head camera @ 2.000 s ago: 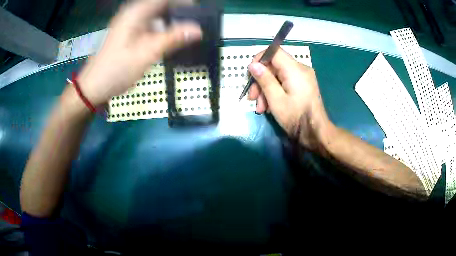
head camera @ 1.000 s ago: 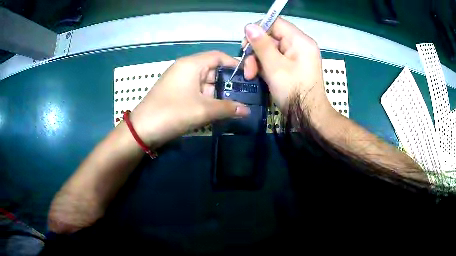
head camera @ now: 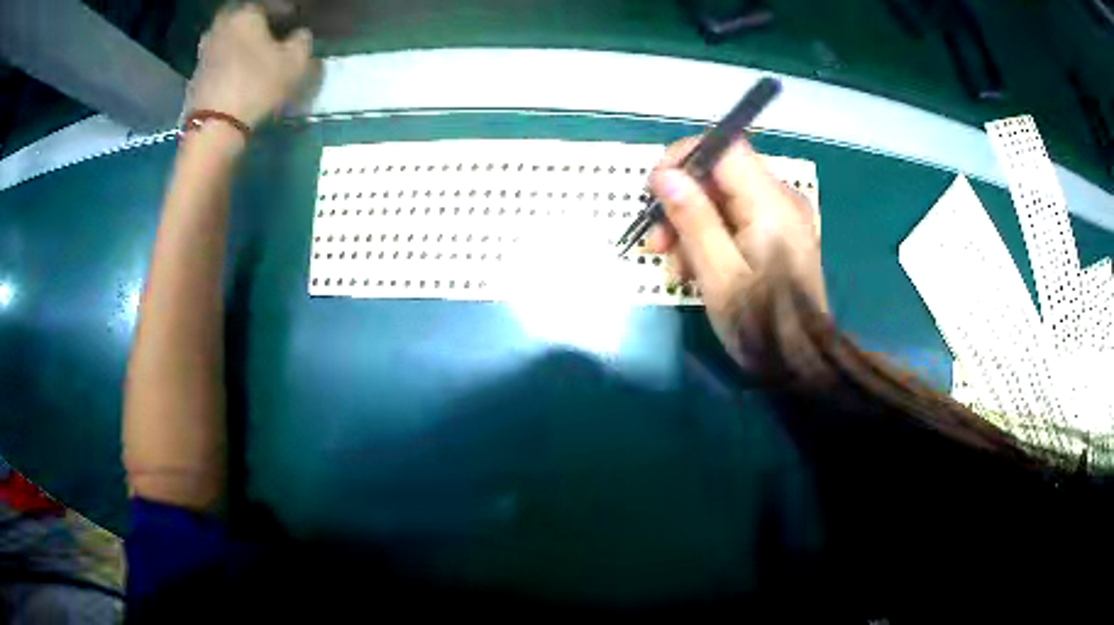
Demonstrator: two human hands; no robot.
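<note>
The white backing sheet (head camera: pixel 415 232) with rows of dark adhesive pads lies flat on the green bench; glare washes out its lower middle. My right hand (head camera: pixel 745 226) holds the dark tweezers (head camera: pixel 721 137) like a pen, over the sheet's right part. The tweezer tips are slightly apart and point down-left at the sheet. My left hand (head camera: pixel 251 67), with a red cord at the wrist, is blurred at the upper left beyond the white rail. A dark thing shows at its fingers by the top edge; whether it is gripped cannot be told.
Spare pad sheets (head camera: pixel 977 269) lie fanned at the right, by my right forearm. The white rail (head camera: pixel 513 83) curves across behind the bench. Dark housings (head camera: pixel 733 18) lie beyond the rail. A grey post (head camera: pixel 98 61) stands at the upper left.
My left hand has moved from the phone housing near the middle to the upper left beyond the rail. The housing is gone from over the sheet. My right hand has lowered the tweezers to the sheet.
</note>
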